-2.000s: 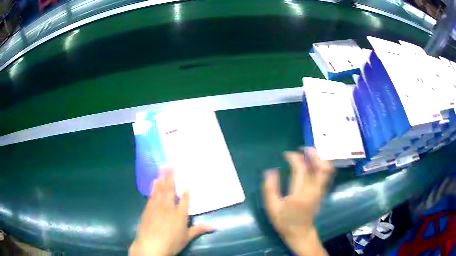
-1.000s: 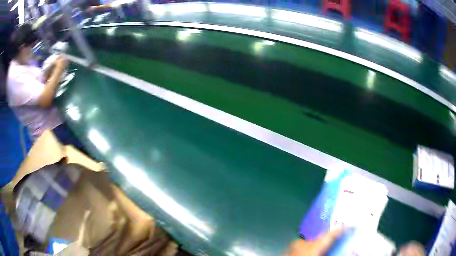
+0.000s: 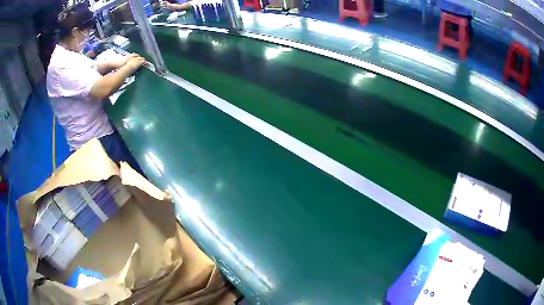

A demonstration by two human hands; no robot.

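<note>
A white box with a blue band and pale lettering at its left (image 3: 454, 277) lies on the green ledge at the bottom right, cut off by the picture's edge. It may be a box or a stack of sleeves. A single white retail box with blue sides (image 3: 481, 202) lies flat on the belt beyond the pale divider strip (image 3: 298, 149). Neither of my hands is in view.
A large open brown carton (image 3: 152, 238) stands at the lower left, with strapped bundles inside. A person in a light top (image 3: 77, 95) works at the ledge at upper left. Red stools (image 3: 453, 34) stand beyond the belt. A metal post (image 3: 146, 36) rises near the divider.
The view has turned left from the first frame, and the stacked boxes have left it. My hands have gone out of the picture. The loose belt box appears further left than one second ago.
</note>
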